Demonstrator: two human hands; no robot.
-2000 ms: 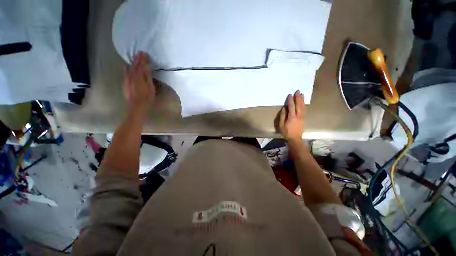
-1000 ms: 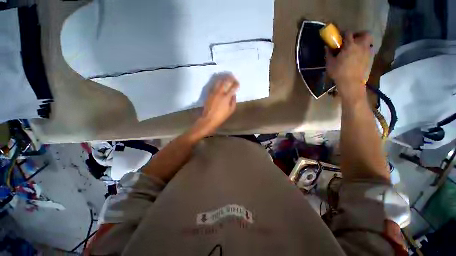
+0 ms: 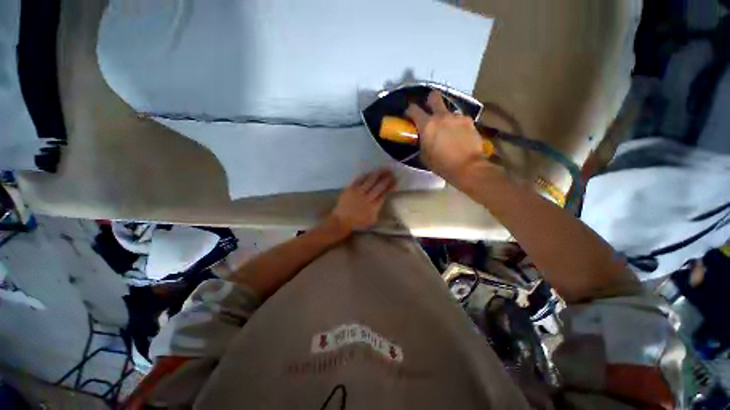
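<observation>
A large white garment panel [image 3: 304, 56] lies on the tan pressing table cover [image 3: 552, 104], with a narrow black line running across it. The steam iron [image 3: 387, 152], a dark pointed plate with a pale rim and orange-yellow handle, rests on the panel's right part and hides the notched end of the line. My right hand [image 3: 452, 144] is closed round the iron's handle. My left hand [image 3: 362, 200] lies at the panel's lower edge, just left of and below the iron, fingers apart, gripping nothing.
White panels [image 3: 10, 104] with a black band lie at the left. A white layered stack [image 3: 652, 192] is at the right. The hose [image 3: 552, 156] runs right from the iron. The table's pale front edge [image 3: 160, 227] crosses below, with cluttered things under it.
My right hand took hold of the iron, which was standing right of the panel, and brought it left onto the panel. My left hand moved from the left side to the panel's lower edge.
</observation>
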